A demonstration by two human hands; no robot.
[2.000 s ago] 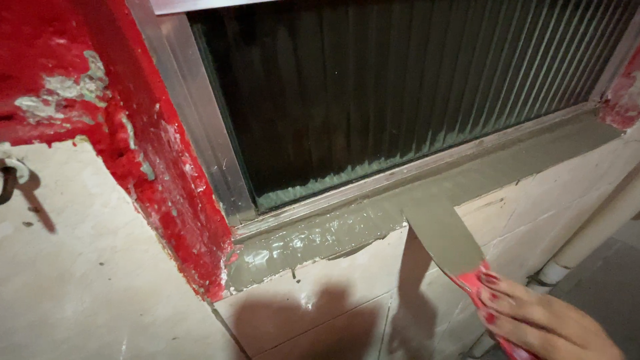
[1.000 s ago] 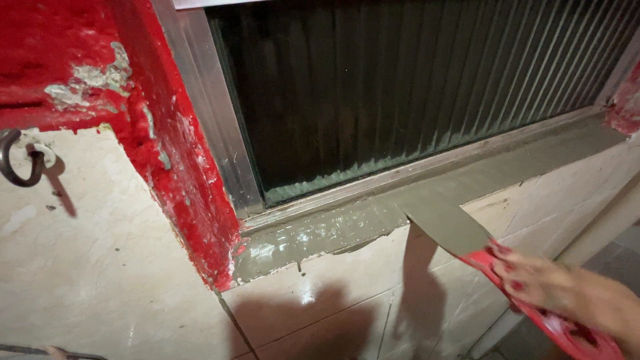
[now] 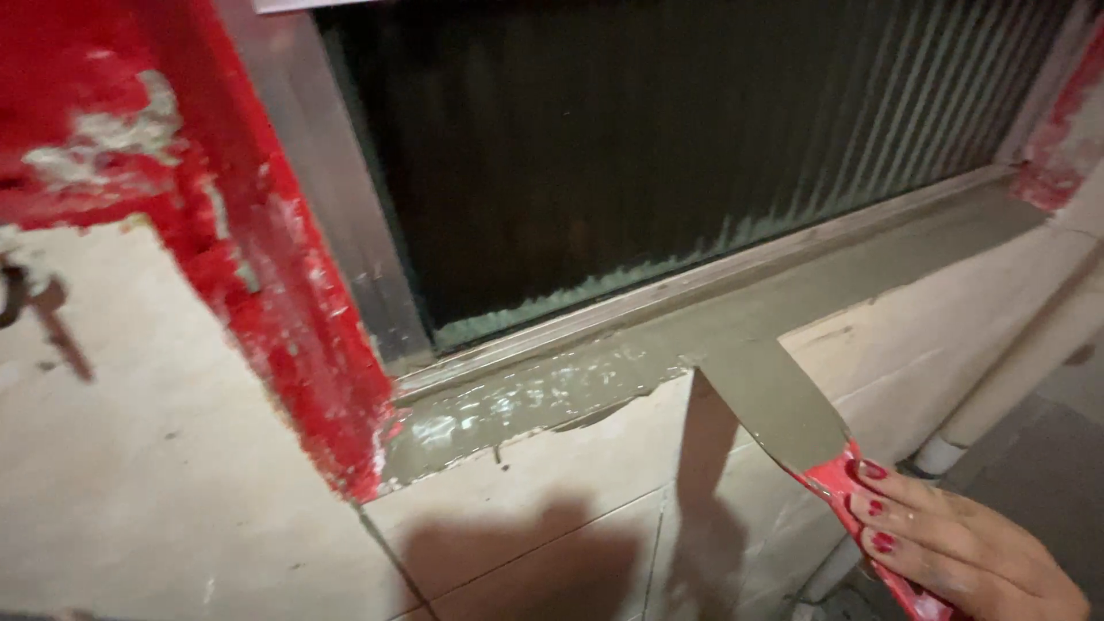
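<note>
At the lower right, my right hand (image 3: 957, 543) grips the red handle of a putty knife (image 3: 785, 405). Its broad blade is coated with grey mortar, and the blade's end lies on the outer edge of the window sill. Wet grey mortar (image 3: 535, 388) covers the sill; it is rough and glossy to the left of the blade, smoother to the right. A ragged lip of mortar hangs over the tile edge left of the knife. My left hand is not in view.
Behind the sill stands a metal-framed window (image 3: 354, 181) with ribbed glass (image 3: 673, 147). A chipped red-painted reveal (image 3: 302, 328) borders it at left. Cream wall tiles (image 3: 207, 483) lie below. A metal hook (image 3: 13, 293) sits at the far left, and a pale pipe (image 3: 1018, 362) runs down at right.
</note>
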